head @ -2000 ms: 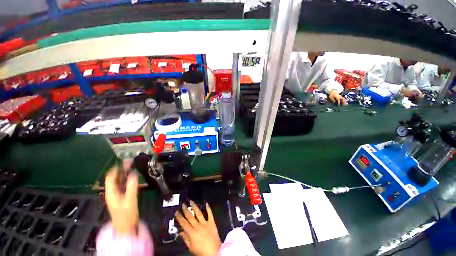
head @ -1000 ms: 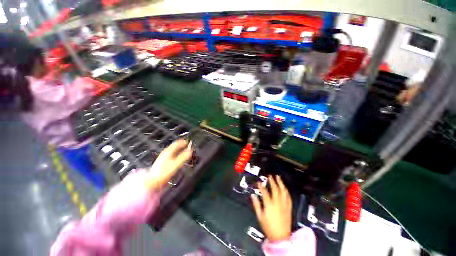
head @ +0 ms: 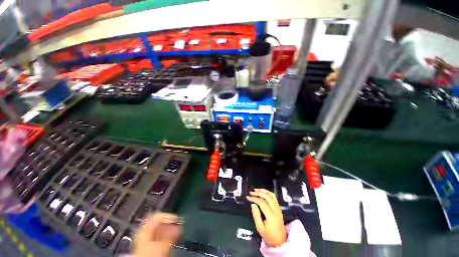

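Observation:
My left hand, blurred and partly cut off at the bottom edge, holds a dark watch unit at the tray's near right corner. My right hand is open over the bench between two clamp fixtures, fingers pointing left and apart from the nests. The left fixture nest has a white outline and a dark middle; its red toggle handle hangs down. The right nest has a similar outline below its red handle. A small pale part lies on the bench.
The foam tray with units is at left, another tray beyond. White paper with a pen is right. Behind stand a power supply, blue controller and metal post. A person's pink sleeve is far left.
The view swung left, then partly back right. My left hand moved to the foam tray, then back toward me with a unit. My right hand has moved off the left fixture to its right.

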